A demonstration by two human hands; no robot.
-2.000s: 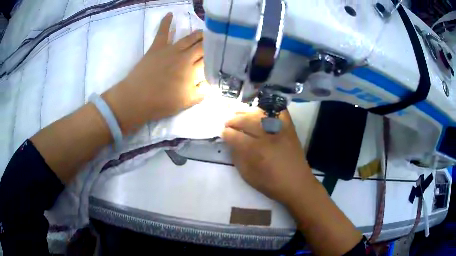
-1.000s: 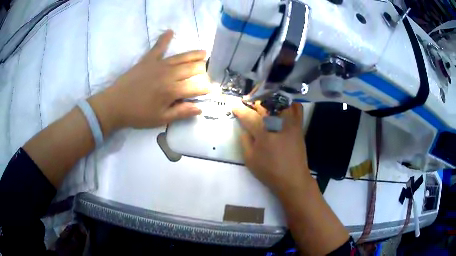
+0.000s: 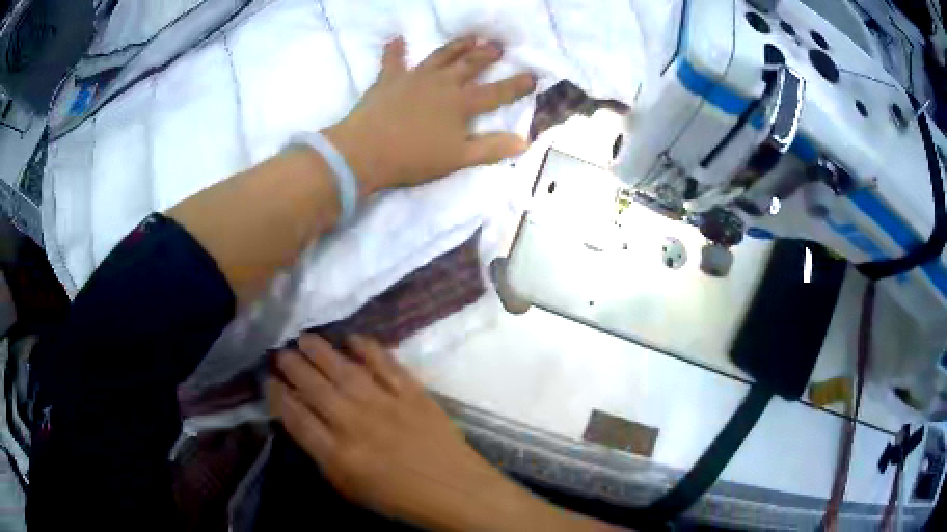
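The white quilted panel [image 3: 197, 114] covers the left of the table, away from the needle. My left hand [image 3: 426, 120] lies flat on it, fingers spread, near its right edge. Brown checked fabric [image 3: 431, 291] shows folded out along the panel's near edge, and a smaller checked patch [image 3: 566, 107] shows beyond my left fingertips. My right hand [image 3: 363, 426] is at the table's front edge, fingertips on the checked edge; whether they pinch it is unclear. The presser foot and needle area [image 3: 649, 200] is lit, with no fabric under it.
The white sewing machine head [image 3: 716, 62] with a blue stripe stands at the right. A black pad [image 3: 794, 312] on a dark strap [image 3: 716, 447] lies right of the needle plate [image 3: 623, 249]. A grey ruler strip [image 3: 540, 457] runs along the front edge. Thin checked strips [image 3: 857, 405] hang at the right.
The panel has come away from the needle to the left. My right hand has moved from beside the needle to the front edge at left. The view has shifted, and more checked fabric shows.
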